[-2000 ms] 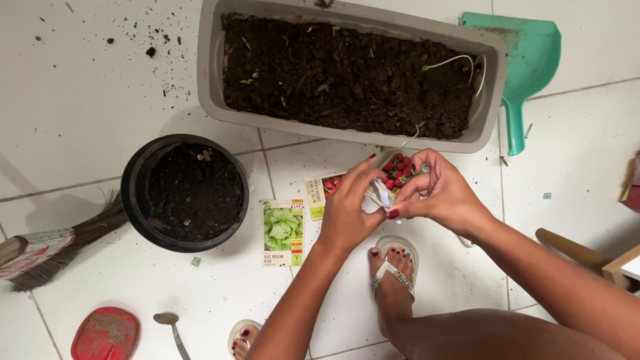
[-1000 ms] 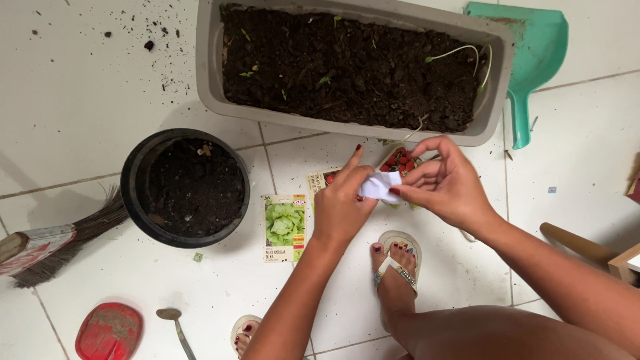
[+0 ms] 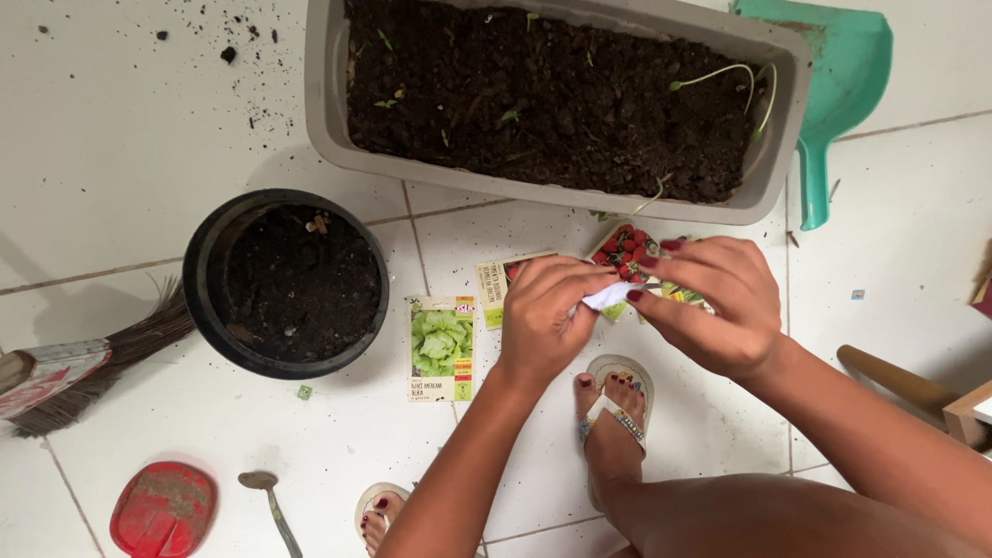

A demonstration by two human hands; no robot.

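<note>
My left hand point(image 3: 547, 314) grips a small crumpled white packet point(image 3: 609, 296) between thumb and fingers. My right hand point(image 3: 717, 302) has its thumb at the packet's right end, with the fingers raised above it. Under and beside the hands, seed packets lie on the tiles: one with lettuce point(image 3: 442, 349), one with a pepper picture point(image 3: 493, 294) partly hidden by my left hand, and one with red fruit point(image 3: 620, 246). Above them stands a long grey planter point(image 3: 542, 182) of dark soil with a few seedlings. A round black pot point(image 3: 287, 364) of soil stands to the left.
A green dustpan point(image 3: 849, 77) lies right of the planter. At the left are a broom point(image 3: 147, 329), a red scoop point(image 3: 163, 504) and a metal spoon point(image 3: 271, 496). Soil crumbs point(image 3: 228, 54) dot the floor at upper left. My sandalled foot point(image 3: 616, 411) is below the hands.
The white packet looks narrower and more bunched than a second ago. My right fingers have lifted and spread above it, while my left hand keeps hold.
</note>
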